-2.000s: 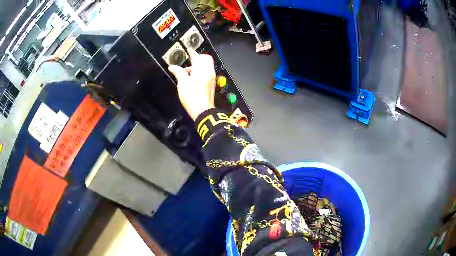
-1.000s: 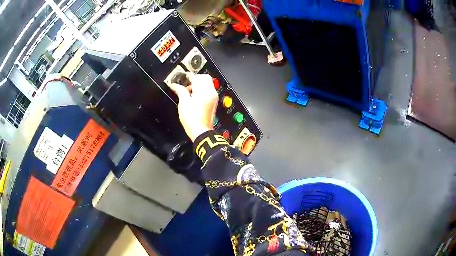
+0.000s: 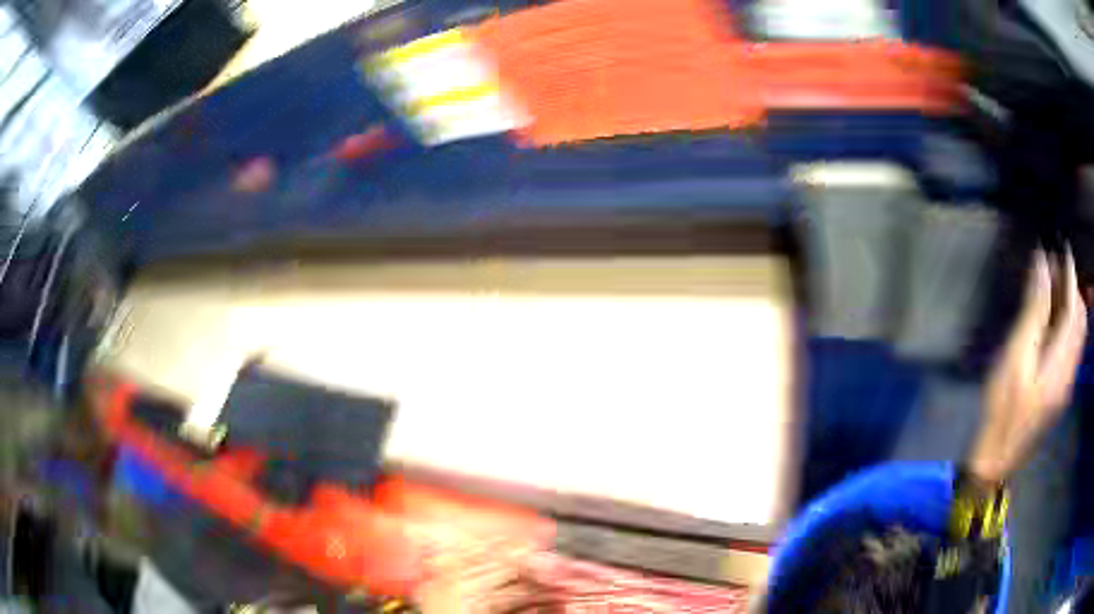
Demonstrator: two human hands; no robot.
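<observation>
The view is strongly motion-blurred. My right hand is near the right edge, beside the grey boxes, with its fingers extended and nothing visible in it. My left hand is a cut-off blur at the bottom edge, over the red ledge; whether it holds anything cannot be told. A black sheet piece lies on the left part of the cream cutting board and overlaps the ledge. The black control panel shows only partly at the right edge.
The dark-blue press beam crosses above the board, with orange and white labels. Grey boxes are at its right. A blue bin with dark scrap stands at the lower right, below my right hand.
The view has swung left from the control panel to the board and ledge. My right hand has left the panel's knob. The board's black piece and my left hand have come into view.
</observation>
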